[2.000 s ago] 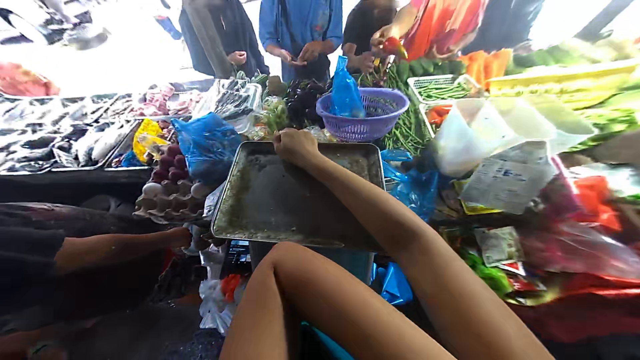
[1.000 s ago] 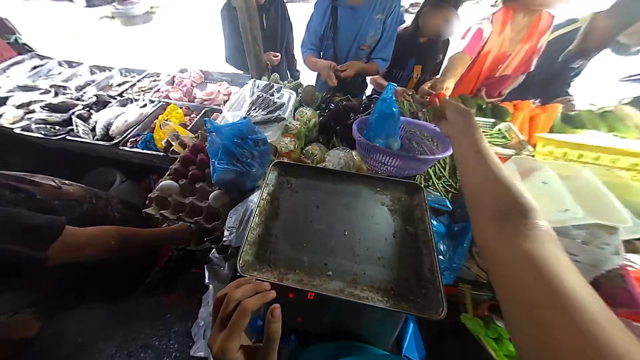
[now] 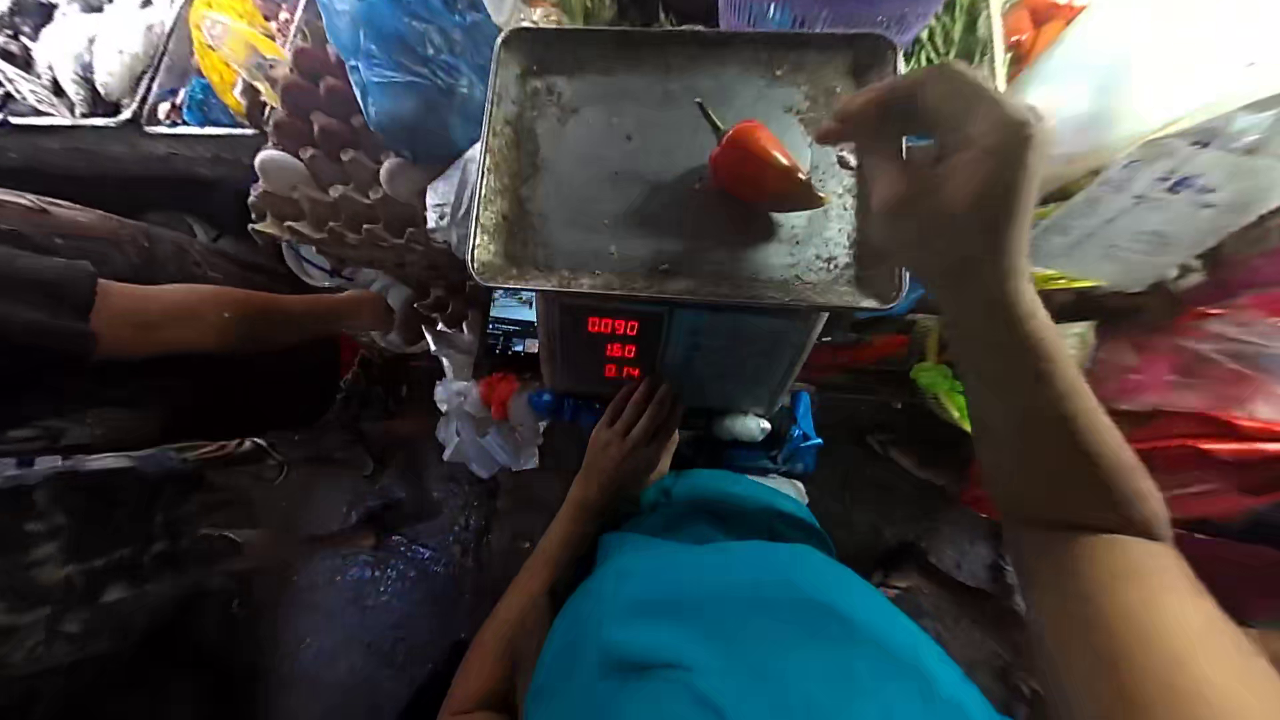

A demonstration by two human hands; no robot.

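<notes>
A red bell pepper (image 3: 758, 168) with a green stem lies on the worn metal tray (image 3: 600, 130) of a digital scale (image 3: 735, 350), whose red display is lit. Just right of the pepper, above the tray's right edge, my right hand (image 3: 935, 160) is blurred, with its fingers partly bent and nothing seen between them. My left hand (image 3: 632, 435) rests its fingertips on the scale's front near the display, holding nothing.
Left of the tray stand a cardboard egg tray (image 3: 340, 210) with eggs and a blue plastic bag (image 3: 415, 75). Another person's hand (image 3: 365, 312) reaches in from the left. A purple basket (image 3: 840, 15) is behind the tray; plastic bags (image 3: 1200, 340) lie to the right.
The red pepper is now on the tray, which held nothing a second ago. My right hand has come back from the far side over the tray's right edge. The view has tilted down.
</notes>
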